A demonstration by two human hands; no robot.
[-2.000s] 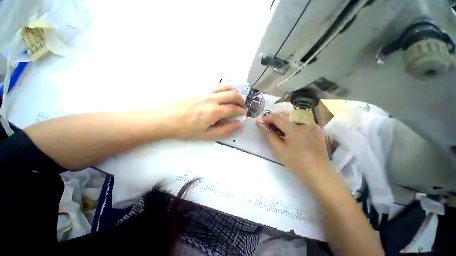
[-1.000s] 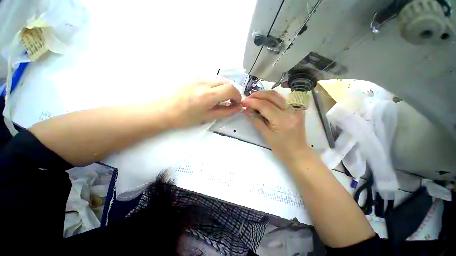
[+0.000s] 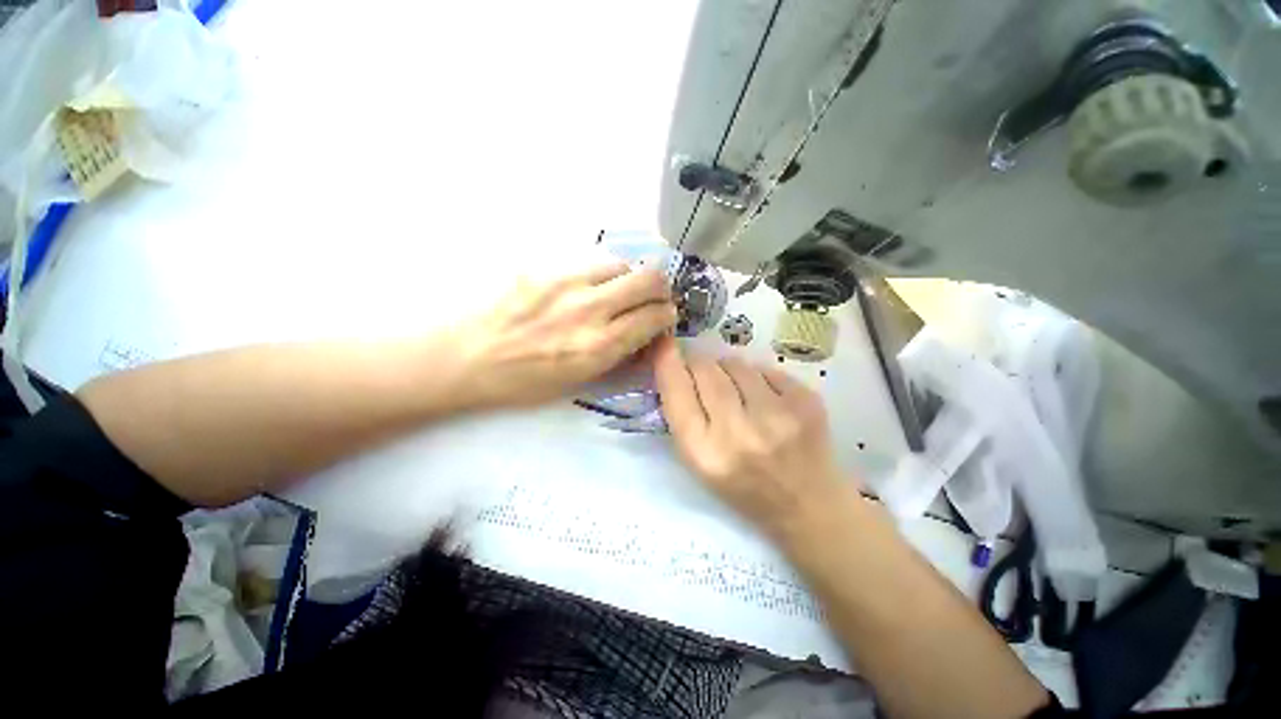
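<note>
A small white fabric piece (image 3: 632, 249) lies just left of the presser foot and needle area (image 3: 695, 292), mostly covered by my fingers. My left hand (image 3: 583, 337) has its fingers bent and pressed together on the fabric. My right hand (image 3: 745, 429) is right beside it in front of the needle, its fingertips touching or nearly touching the left ones; what it holds is hidden. A thin, pale purplish thing with dark edges (image 3: 628, 409) shows under the hands, too blurred to name.
The off-white machine head (image 3: 955, 169) overhangs the right side. White strips (image 3: 1012, 421), black-handled scissors (image 3: 1012, 590) and a dark straight bar (image 3: 892, 365) lie right. A paper label (image 3: 93, 148) and plastic bag (image 3: 169, 70) are far left. White pieces fill a bin (image 3: 225, 604) lower left.
My right hand has moved left and a little toward me, now below the left fingers. The pale purplish thing has come into view under the hands. The camera view has shifted slightly.
</note>
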